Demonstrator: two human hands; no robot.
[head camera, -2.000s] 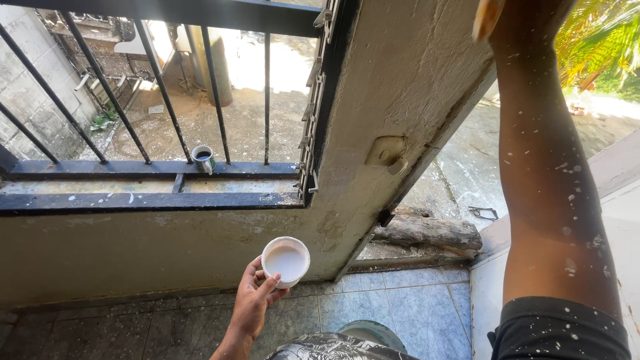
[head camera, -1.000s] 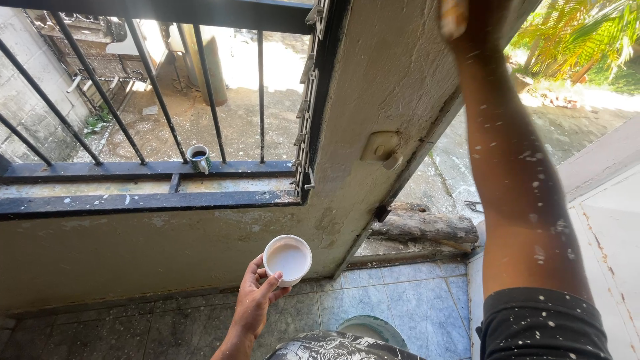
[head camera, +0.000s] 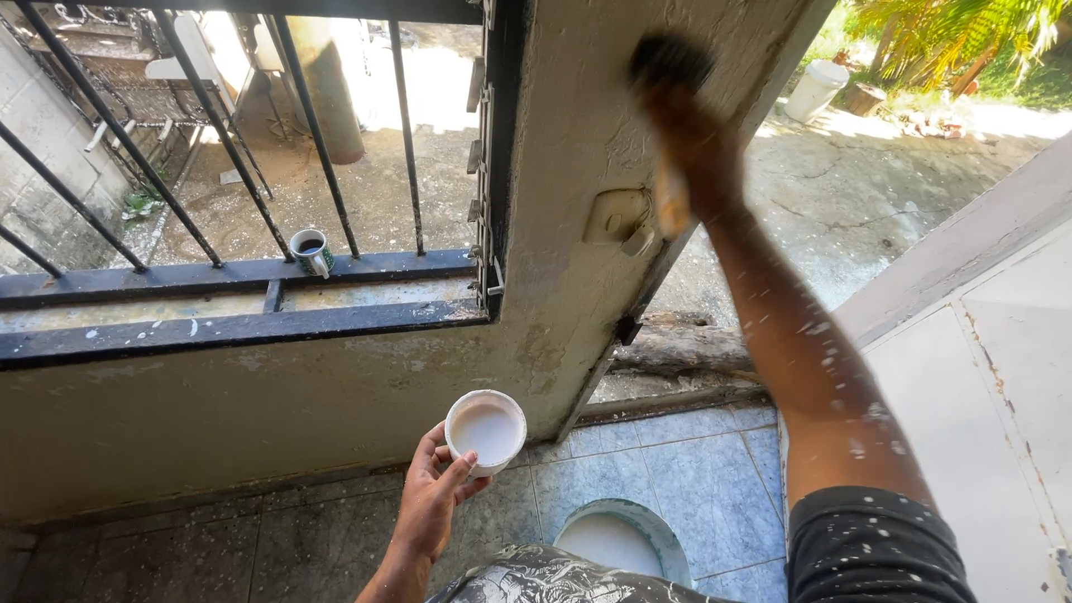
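Observation:
My left hand (head camera: 440, 486) holds a small white cup (head camera: 486, 434) of whitish paint, upright, low in front of the wall. My right hand (head camera: 699, 155) grips a paintbrush (head camera: 670, 63), its dark bristles against the upper part of the wall (head camera: 578, 126) beside the window; hand and brush are blurred, and the wooden handle points down below the hand. Under the brush, a wall switch plate (head camera: 618, 216) with a loose fitting sits on the same strip of wall. White specks of paint cover my right forearm and sleeve.
A bucket (head camera: 620, 536) of whitish liquid stands on the blue floor tiles (head camera: 586, 473) near my body. A mug (head camera: 311, 253) of dark liquid rests on the ledge by the barred window frame (head camera: 385, 318). A log (head camera: 682, 347) lies outside the doorway; a white door (head camera: 980, 402) is at right.
My right hand has moved left and down from the top edge of the view, and the brush head has come into sight on the wall. My left hand still holds the cup in about the same place.

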